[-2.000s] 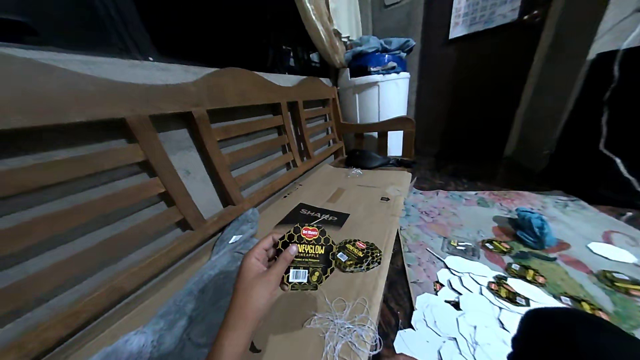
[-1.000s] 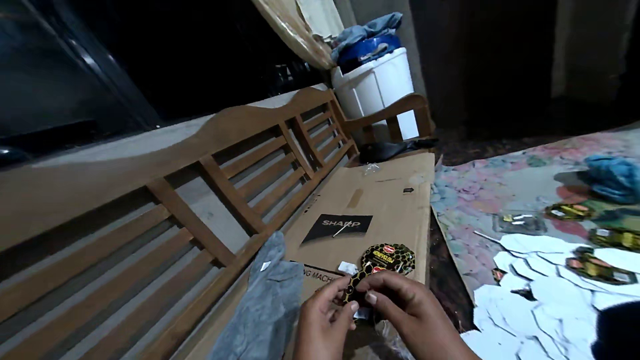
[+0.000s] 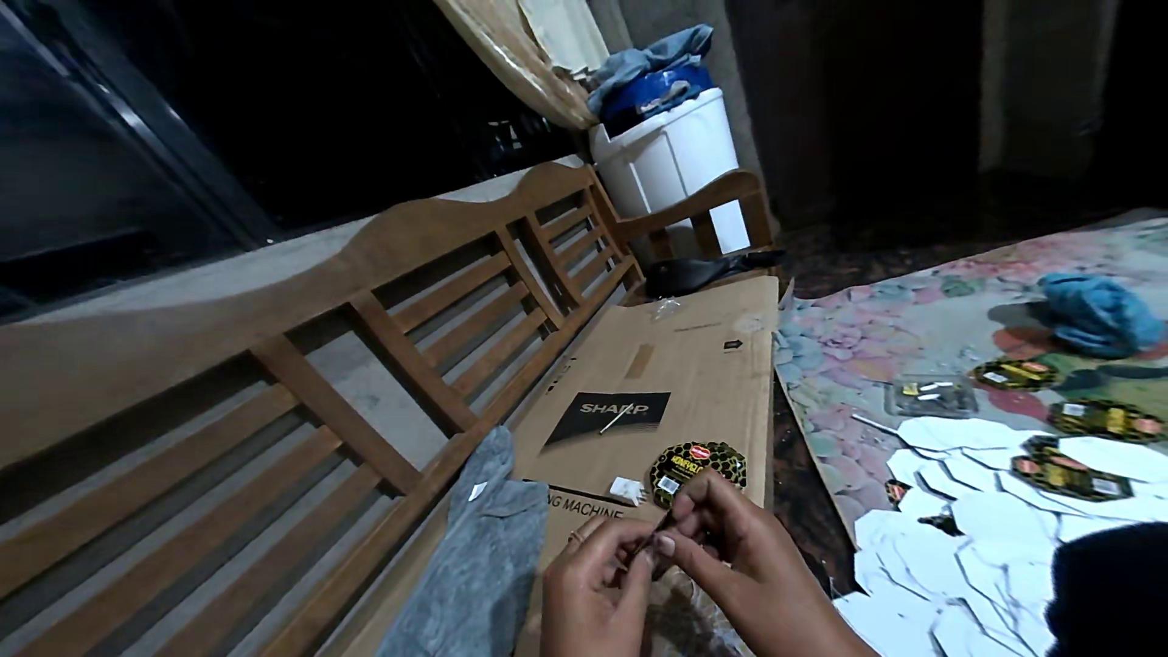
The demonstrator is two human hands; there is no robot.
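Note:
My left hand [image 3: 602, 570] and my right hand [image 3: 721, 547] meet at the fingertips low in the view, pinching a small dark piece, seen edge-on and mostly hidden. Just beyond them, a black and yellow honeycomb-pattern pineapple tag [image 3: 698, 464] lies on the flattened cardboard [image 3: 703, 365]. A small white piece [image 3: 627, 490] is left of that tag. A thin pale stick [image 3: 616, 420] lies across the black printed patch. Below my hands is a partly hidden clear, crinkled plastic or string bundle [image 3: 689, 611].
The cardboard covers a wooden bench [image 3: 411, 365], with a grey cloth [image 3: 484, 547] at its left. On the floral mat [image 3: 858, 338] at right lie many white cut pieces [image 3: 985, 511], more honeycomb tags [image 3: 1015, 372], a small clear case [image 3: 931, 396] and a blue cloth [image 3: 1102, 315].
Two seconds ago my left hand alone held up a honeycomb tag, face showing; both hands now meet around a dark piece. The view has tilted.

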